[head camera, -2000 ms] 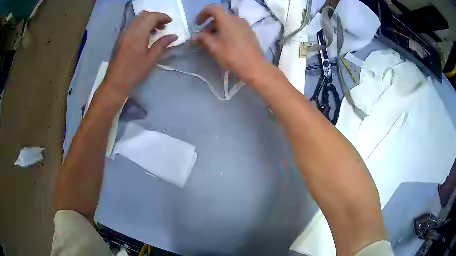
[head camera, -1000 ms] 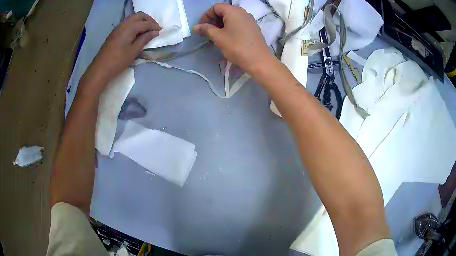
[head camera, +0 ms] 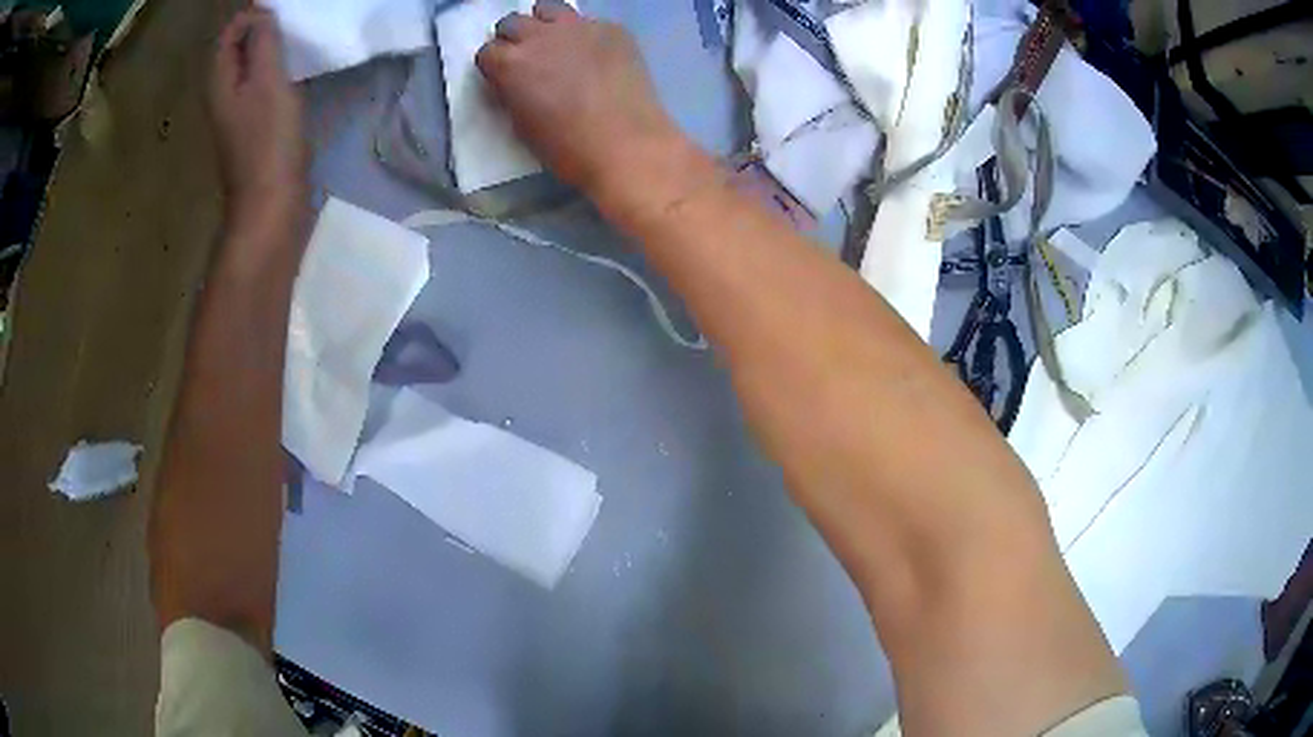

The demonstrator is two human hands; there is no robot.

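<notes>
My left hand (head camera: 259, 108) is at the upper left, its fingers at the left edge of a white interfacing piece (head camera: 346, 32); the grip is unclear. My right hand (head camera: 576, 94) lies over a second white piece (head camera: 483, 123) at the top, fingers curled; whether it pinches the piece cannot be told. Two more white pieces, one upright (head camera: 353, 310) and one slanted (head camera: 483, 482), lie on the table (head camera: 648, 634) at left of centre, touching or slightly overlapping. A small grey scrap (head camera: 418, 356) lies beside them.
Narrow grey-beige tape (head camera: 605, 259) runs across the table. Black-handled shears (head camera: 991, 338) lie right of centre, beside tangled bands (head camera: 1040, 159). Large cream-white fabric panels (head camera: 1166, 475) cover the right side. A white scrap (head camera: 97, 471) sits on the brown cardboard edge (head camera: 72, 605).
My left hand has moved left to the table's upper left edge. A white piece now lies there, apart from the one under my right hand, which has also moved left. The view has shifted slightly.
</notes>
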